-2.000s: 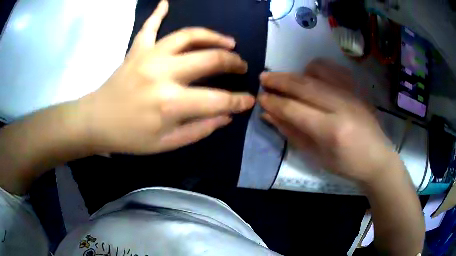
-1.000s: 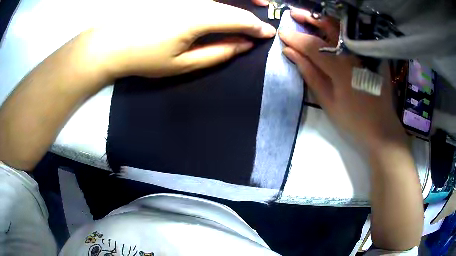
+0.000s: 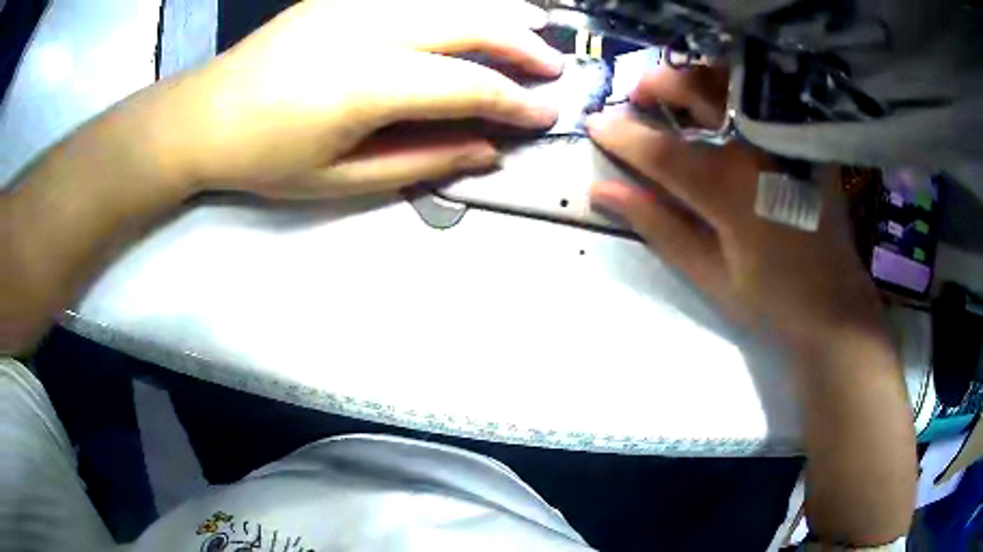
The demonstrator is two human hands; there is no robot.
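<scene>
Black cloth [image 3: 240,15] with a pale interfacing strip [image 3: 189,41] shows at the upper left. A small piece of its edge lies under the needle area at the top centre. The rest is hidden by my hands. My left hand [image 3: 377,102] lies flat, fingers spread, its fingertips just left of the needle area. My right hand [image 3: 733,205] is right of the needle, fingertips at the cloth's edge, partly hidden by the machine parts. Whether it pinches the cloth cannot be told.
The sewing machine head [image 3: 862,76] overhangs the upper right. The grey bed plate [image 3: 528,183] shows below my fingers. A lit phone [image 3: 903,243] lies right of my right hand. The white table [image 3: 431,313] has a measuring tape [image 3: 431,418] along its curved front edge.
The black cloth and its pale strip have moved up and away under the machine head, uncovering the bed plate and table. My left hand is slightly lower; my right hand stays near the needle.
</scene>
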